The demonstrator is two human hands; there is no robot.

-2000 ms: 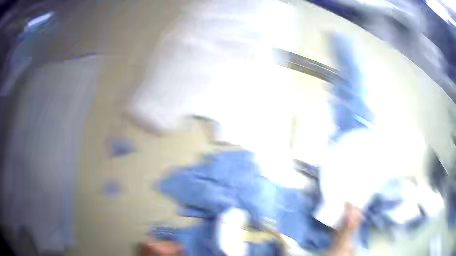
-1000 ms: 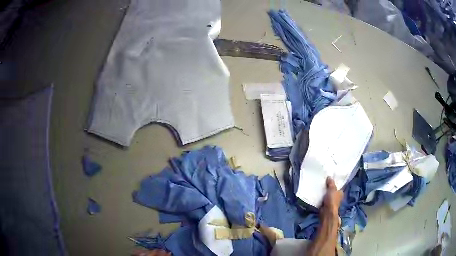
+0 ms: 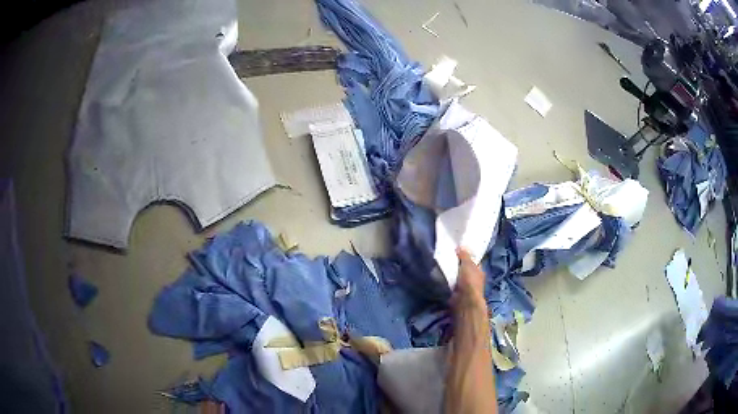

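My right hand [image 3: 469, 279] grips the lower edge of a white-paper-topped stack of blue pieces [image 3: 495, 158]; the paper is bent and folded back on its left side. Its fingertips are hidden beneath the stack. A small sliver of skin, perhaps my left hand [image 3: 212, 407], shows at the bottom edge, cut off, with its fingers out of sight. A crumpled blue bundle with a yellowish tie strip [image 3: 303, 353] and a white paper slip lies left of my right forearm.
A large paper-topped body panel [image 3: 162, 121] lies upper left. A small labelled stack [image 3: 344, 166] lies at centre, beside long pleated blue strips [image 3: 396, 89]. Another tied bundle [image 3: 566, 214] is at right. A dark flat plate [image 3: 608, 144] and clutter are at the right edge. Blue offcuts lie left.
The view has shifted, so things on the table sit further left. The paper-topped stack under my right hand was flat and is now bent, its paper folded over.
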